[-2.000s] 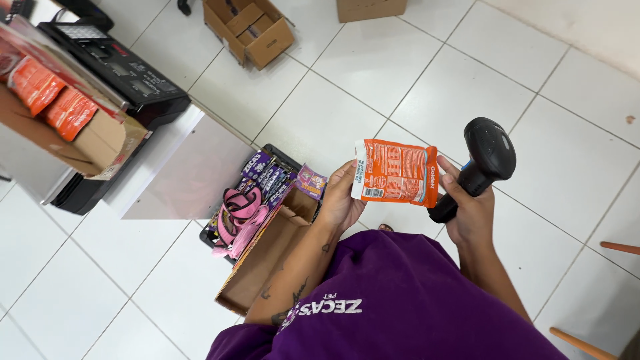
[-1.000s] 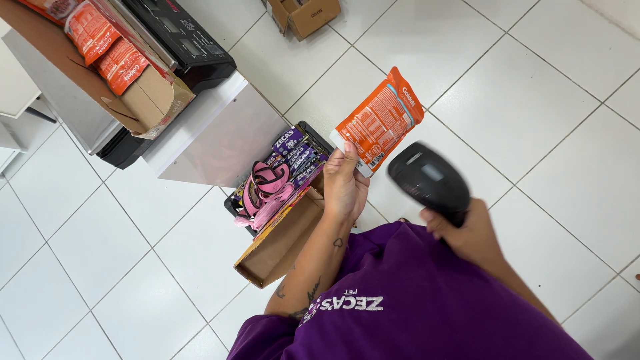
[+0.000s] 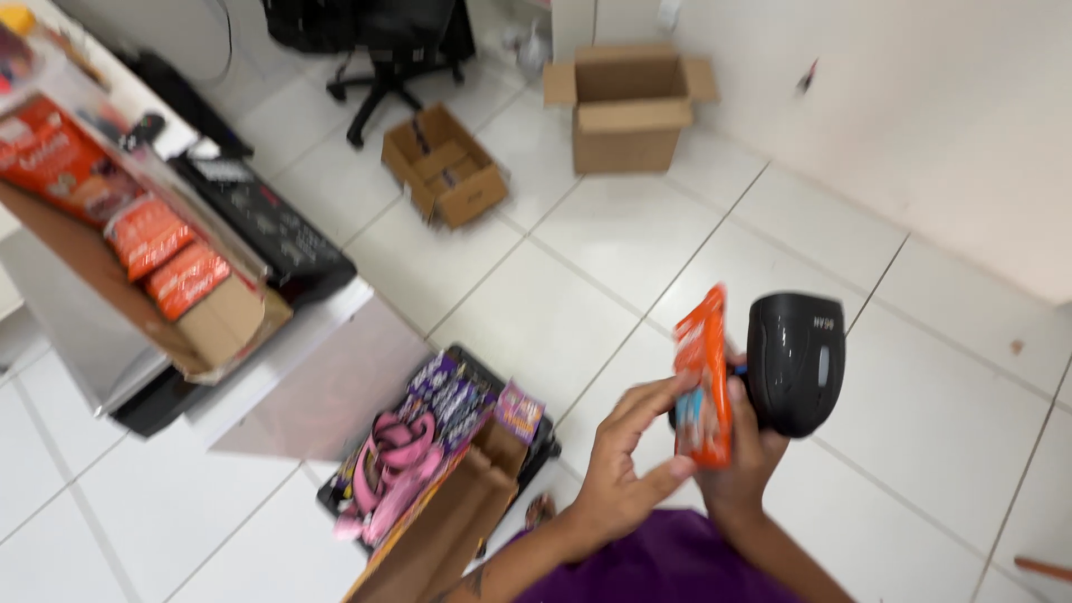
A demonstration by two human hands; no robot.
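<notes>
An orange pouch (image 3: 705, 385) is held nearly edge-on between my two hands, somewhat blurred. My left hand (image 3: 641, 456) touches its left side with thumb and fingers apart; whether it grips the pouch is hard to tell. My right hand (image 3: 749, 456) is closed around the grip of a black handheld barcode scanner (image 3: 796, 364), whose head stands upright just right of the pouch. The fingers of that hand also lie against the pouch. Most of the scanner's handle is hidden behind the hands and the pouch.
At left, a cardboard box (image 3: 201, 368) of orange pouches (image 3: 188, 280) rests on a counter beside a black device (image 3: 276, 226). Below stands a container with purple packs (image 3: 456, 398) and pink straps (image 3: 389, 469), next to an open carton (image 3: 435, 528). Farther off are two boxes (image 3: 452, 197) (image 3: 628, 146) and an office chair (image 3: 385, 67).
The pouch has turned from showing its printed back to nearly edge-on. The scanner's head has gone from tilted to upright, close beside the pouch. The view has shifted, bringing in the chair.
</notes>
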